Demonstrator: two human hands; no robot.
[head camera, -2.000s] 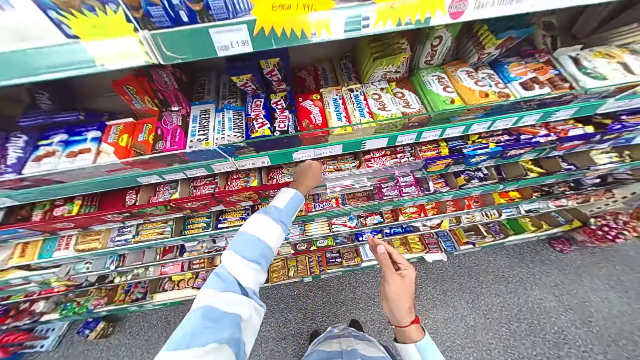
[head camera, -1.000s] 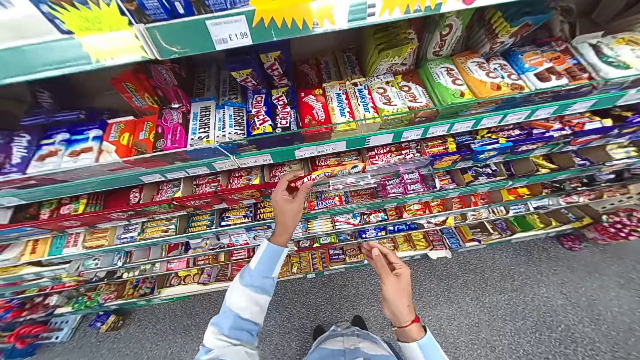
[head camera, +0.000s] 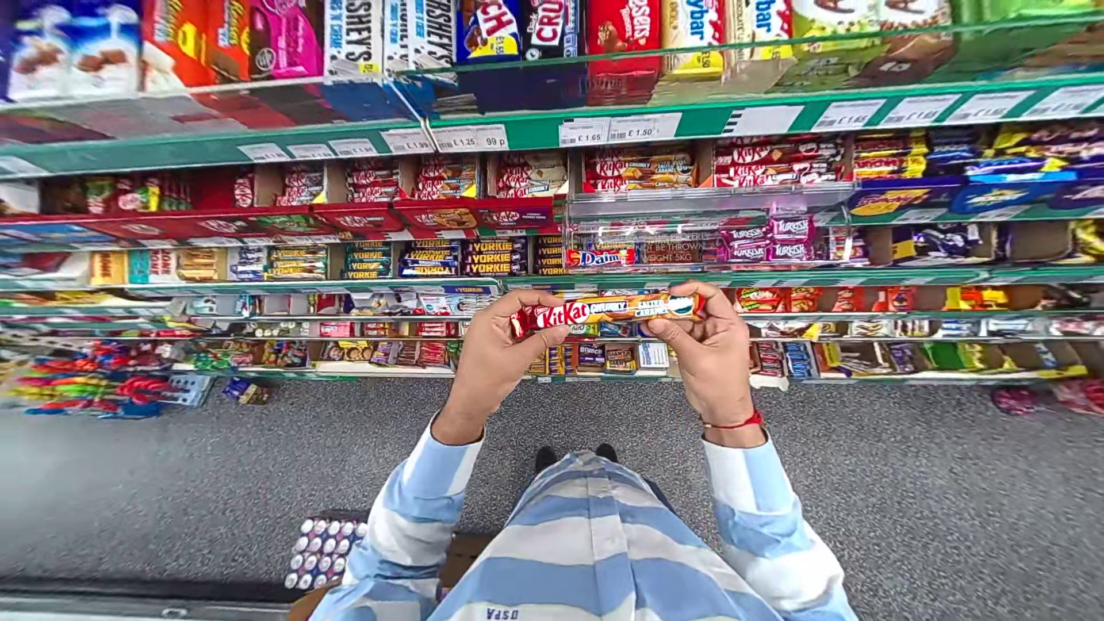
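A wrapped KitKat Chunky chocolate bar (head camera: 611, 312), red at one end and orange at the other, is held level between my two hands in front of the shelves. Its left end is pinched by the thumb and fingers of my left hand (head camera: 509, 349). My right hand (head camera: 709, 349), with a red cord at the wrist, grips the right end. Behind and above the bar, more KitKat bars (head camera: 640, 169) lie in a shelf compartment, over a clear plastic tray (head camera: 707, 203). Daim bars (head camera: 600, 258) and purple Turkish bars (head camera: 769, 240) are below that tray.
Large chocolate bars (head camera: 623, 26) stand on the top shelf, above a green price rail (head camera: 707, 125). Lower shelves with a green edge (head camera: 405, 283) hold many small sweets. A pack of cans (head camera: 326, 552) is on the grey floor (head camera: 906, 483) at lower left; colourful packets (head camera: 103, 379) are at far left.
My left hand, at the shelf two seconds ago, has come down from it with the KitKat bar. My right hand, holding nothing clearly visible before, now grips its other end. The view has tilted down.
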